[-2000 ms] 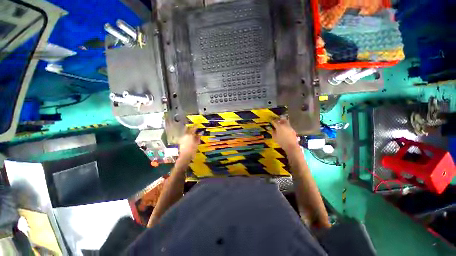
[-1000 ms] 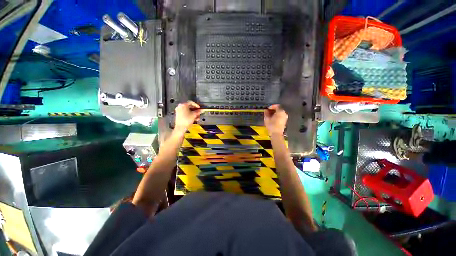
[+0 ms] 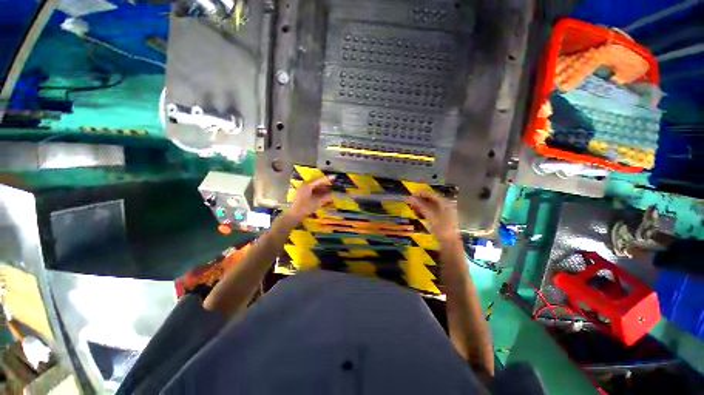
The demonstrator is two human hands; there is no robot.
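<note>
A yellow preform strip [image 3: 382, 154] lies across the lower cavity rows of the dark mould plate [image 3: 386, 135]. The yellow-and-black loading board [image 3: 428, 270] is just below the plate and carries orange [image 3: 363, 226], grey and teal strips. My left hand [image 3: 311, 198] is over the board's upper left, and my right hand [image 3: 432, 212] over its upper right. A thin grey strip [image 3: 370, 197] spans between my fingertips. Blur hides whether my fingers pinch its ends.
An orange-red basket [image 3: 540, 116] of moulded pieces stands right of the mould. A control box [image 3: 226, 193] is at the left. A red stool [image 3: 637, 318] is at the lower right. Metal handles [image 3: 204, 119] lie on the plate left of the mould.
The yellow strip was between my hands over the mould and now lies on it, released. Both hands have moved back down to the loading board. The view has shifted.
</note>
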